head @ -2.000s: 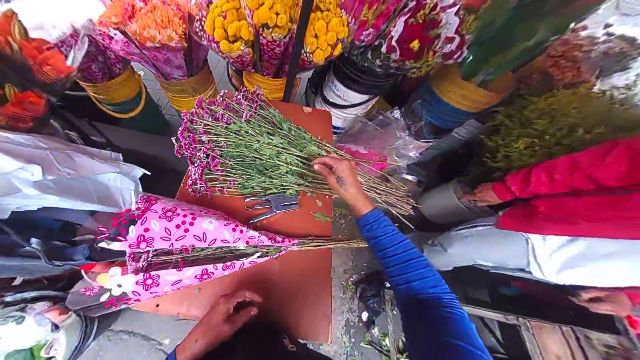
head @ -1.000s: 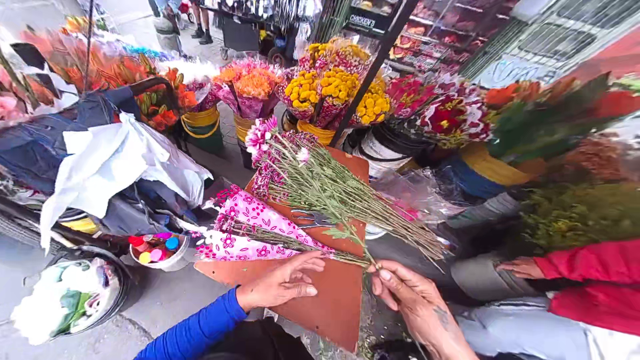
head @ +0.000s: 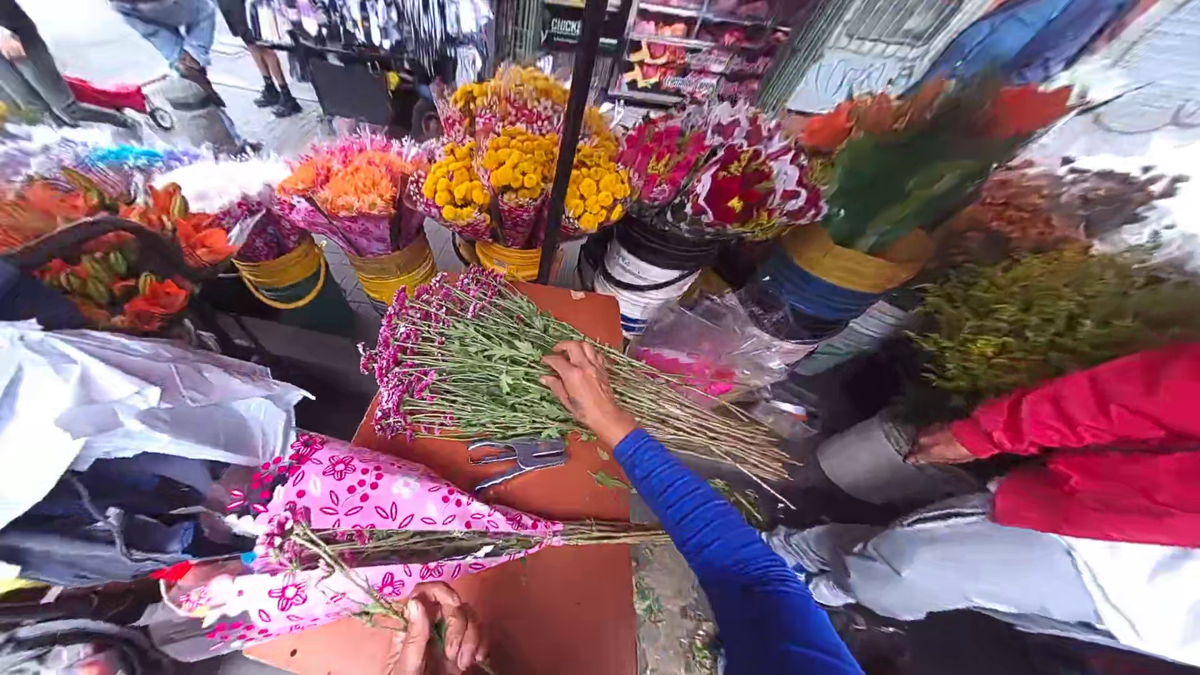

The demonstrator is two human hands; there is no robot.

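Observation:
My left hand (head: 436, 630) holds a flower stem (head: 323, 553) with small pink blooms, above the lower left of the brown board (head: 572, 600). My right hand (head: 583, 389) rests on the pile of cut flowers (head: 487, 366), whose purple blooms point left and bare stems right; whether its fingers grip any stems I cannot tell. A pair of pliers or cutters (head: 520, 457) lies on the board just below the pile. Nearer me lies a bunch wrapped in pink flower-printed paper (head: 375, 492), its stems pointing right.
Buckets (head: 394, 272) of wrapped flowers stand behind the board. A dark pole (head: 567, 141) rises at its far edge. Clear plastic wrap (head: 717, 337) lies right of the pile. A person in a red sleeve (head: 1087, 403) is at the right, a hand at a grey bucket (head: 867, 464). White sheeting (head: 141, 403) is at the left.
My right hand has moved from near the stem ends, where it held a stem, onto the pile. My left hand, empty before, now holds a flower stem. The view has shifted.

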